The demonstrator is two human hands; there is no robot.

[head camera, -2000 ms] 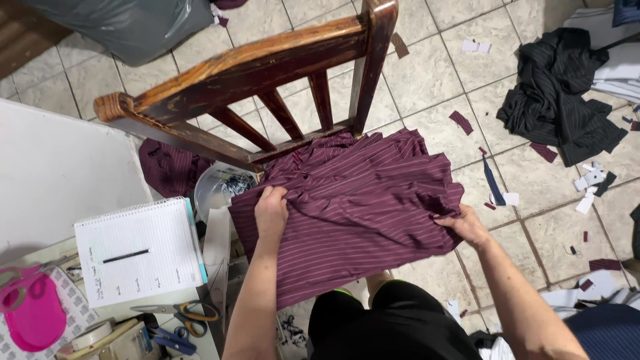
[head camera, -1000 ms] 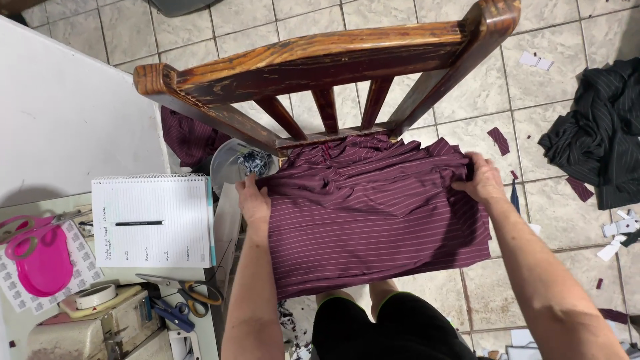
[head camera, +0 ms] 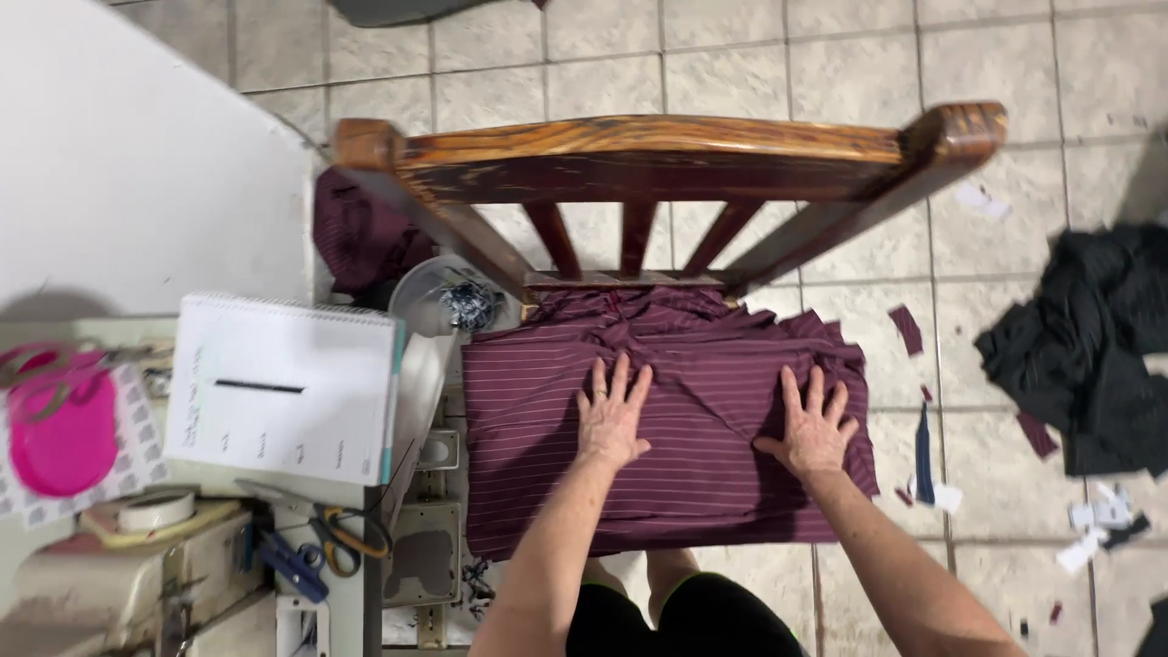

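Observation:
A stack of maroon pinstriped fabric (head camera: 693, 493) lies on the seat of a wooden chair (head camera: 657, 151), its upper edge bunched near the backrest slats. My left hand (head camera: 613, 422) rests flat on the fabric near its middle, fingers spread and pointing to the chair back. To the right, my right hand (head camera: 810, 429) also presses flat on the cloth, thumb out, near the right edge. Neither hand grips anything. The seat itself is hidden under the fabric.
At left, a table holds a spiral notebook (head camera: 283, 429) with a dark pen, scissors (head camera: 338, 538), a tape roll (head camera: 157, 511) and a pink item (head camera: 64, 433). A clear plastic container (head camera: 429, 297) stands beside the chair. Black fabric (head camera: 1086, 347) and scraps lie on the tiled floor.
Both hands have left the side edges of the maroon fabric and moved inward onto its top. The fabric, held at its edges earlier, now lies flatter on the chair. The view has shifted.

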